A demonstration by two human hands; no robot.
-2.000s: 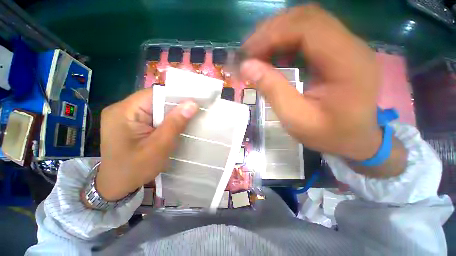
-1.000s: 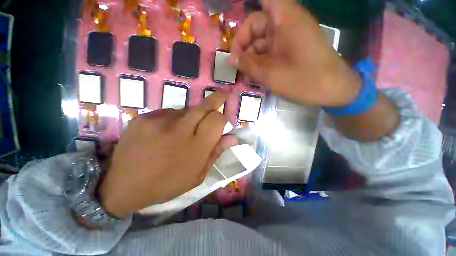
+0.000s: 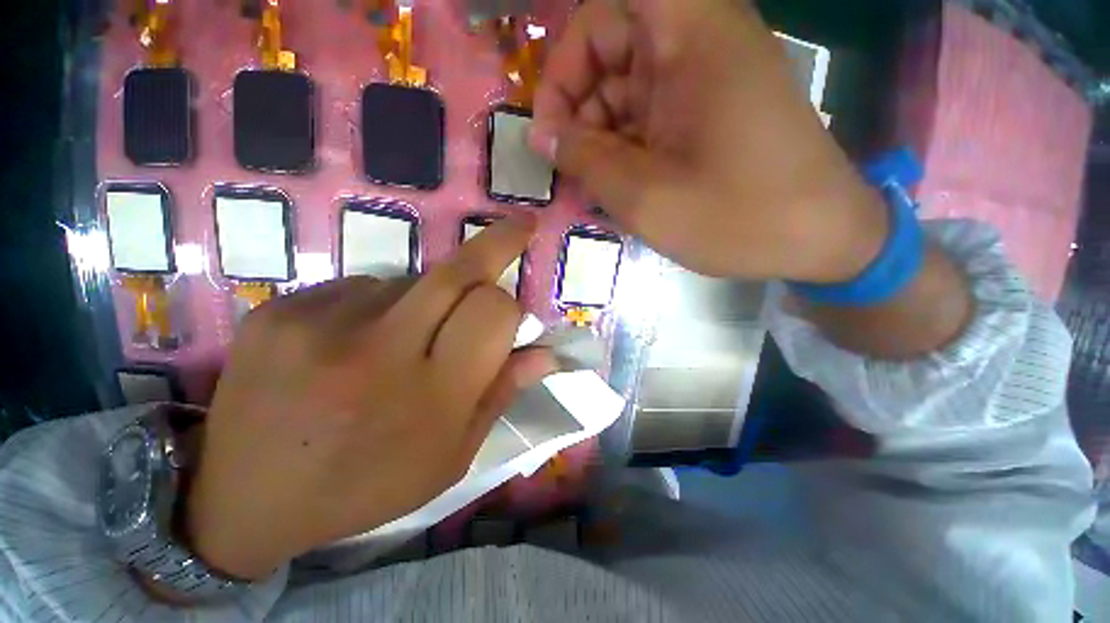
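Note:
My left hand [image 3: 353, 414] holds a bent white release liner sheet [image 3: 542, 426] with grey rectangles, low over the tray's near part. Its index finger points to a pale-faced module that it partly covers. My right hand [image 3: 718, 158] has its thumb and fingertips at the right edge of a silver-grey adhesive pad [image 3: 519, 156], which lies on the fourth module of the upper row. Three modules left of it, such as this black one [image 3: 403, 134], show dark faces. The row below has pale-faced modules [image 3: 253, 235]. Fingers hide whether the pad lies flat at its right edge.
Modules with orange flex cables lie on pink foam in a clear blister tray [image 3: 85, 256]. A spare pad sheet [image 3: 688, 389] lies right of the tray, partly under my right forearm. Pink foam [image 3: 998, 146] lies farther right. A silver watch and a blue wrist strap are on my wrists.
From holding the sheet up, my left hand has turned over and come low across the modules. My right hand has come to the pad on the upper-row module. The view is closer over the tray.

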